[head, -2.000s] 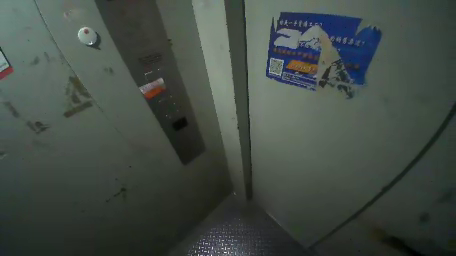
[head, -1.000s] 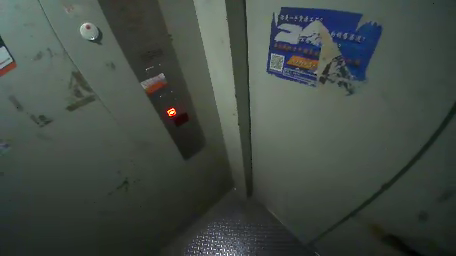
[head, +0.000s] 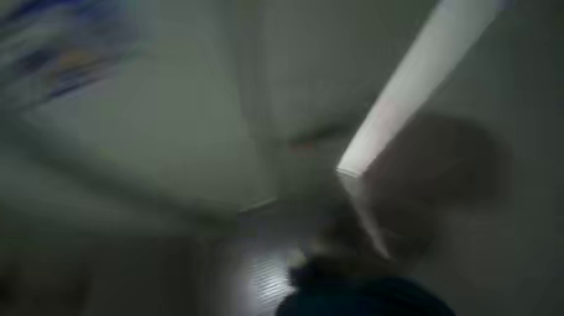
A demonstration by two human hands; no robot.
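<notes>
Neither of my hands can be made out in this strongly blurred view. Lift doors or wall panels (head: 173,117), pale grey-green, stand in front of me. A bright pale vertical strip (head: 414,86) runs from the top right down to the middle. A dark teal shape (head: 365,299), possibly clothing, shows at the bottom edge, with a dark blurred patch just above it; what that is I cannot tell.
A torn blue poster (head: 68,52) is on the wall at the upper left. The metal floor (head: 272,281) shines at the bottom middle. A dark rounded shadow lies on the wall right of the bright strip.
The view has swung to the right and blurred. The poster has shifted to the far left, the button panel has left the picture, and the bright strip and teal shape have come in.
</notes>
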